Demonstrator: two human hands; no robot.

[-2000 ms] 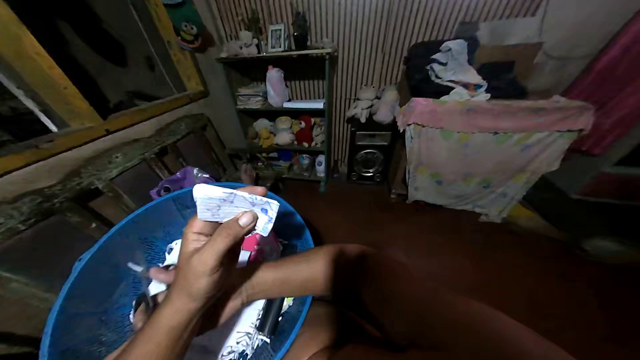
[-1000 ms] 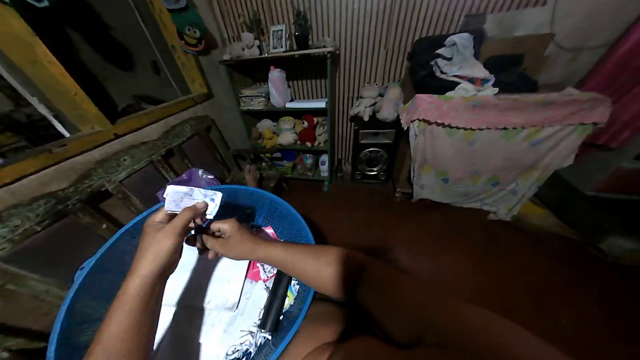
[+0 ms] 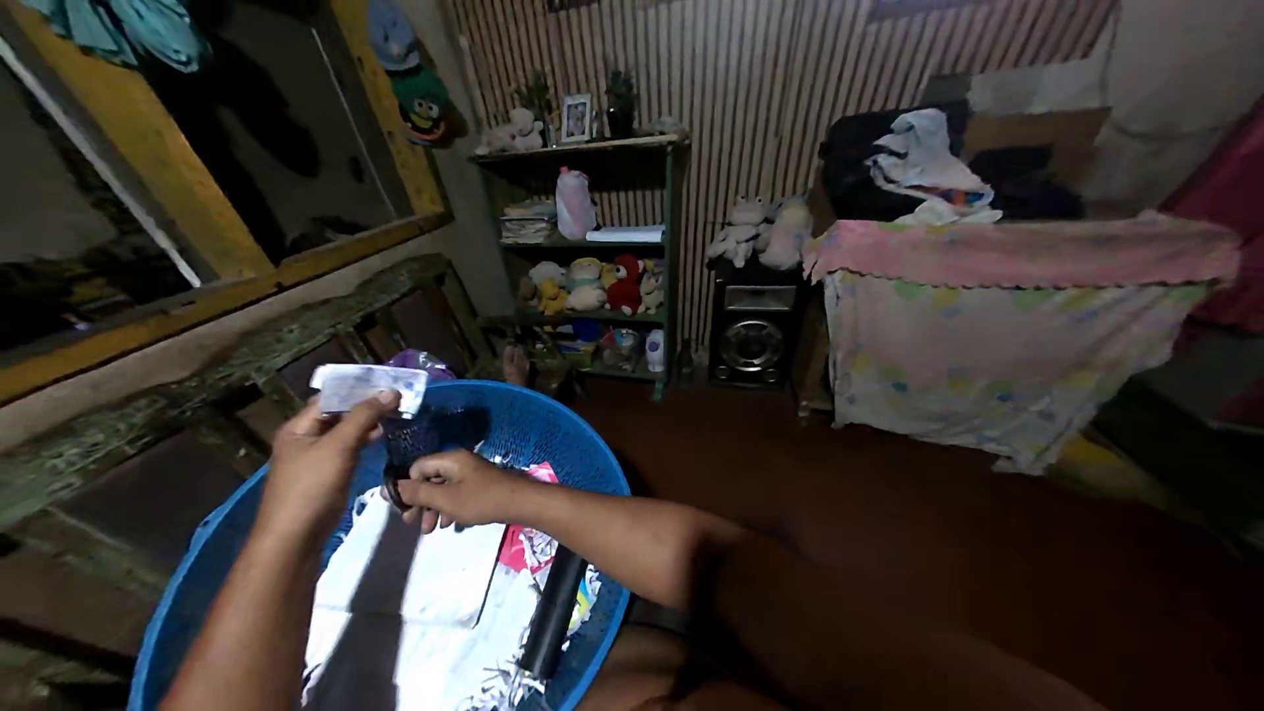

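Observation:
My left hand (image 3: pixel 331 434) pinches a small folded piece of white paper (image 3: pixel 360 388) with marks on it, above the far left rim of a blue plastic basket (image 3: pixel 592 444). Just below and to the right, my right hand (image 3: pixel 454 489) is closed around the dark handles of scissors (image 3: pixel 395 484); their blades are hard to make out. Inside the basket lie large white paper sheets (image 3: pixel 444 573), a black cylinder (image 3: pixel 553 612), thin paper shreds (image 3: pixel 494 686) and a pink printed piece (image 3: pixel 513 548).
A wooden bench (image 3: pixel 227 395) runs behind the basket on the left. Farther off stand a shelf (image 3: pixel 583 146) with stuffed toys, a black speaker (image 3: pixel 755 336) and a cloth-draped piece of furniture (image 3: pixel 1007 336). A bare foot (image 3: pixel 515 365) shows beyond the basket's rim.
Two seconds ago my hands were over the basket's middle; they moved toward its far left side by one second ago. Since then my right hand and the scissors have dropped slightly away from the paper.

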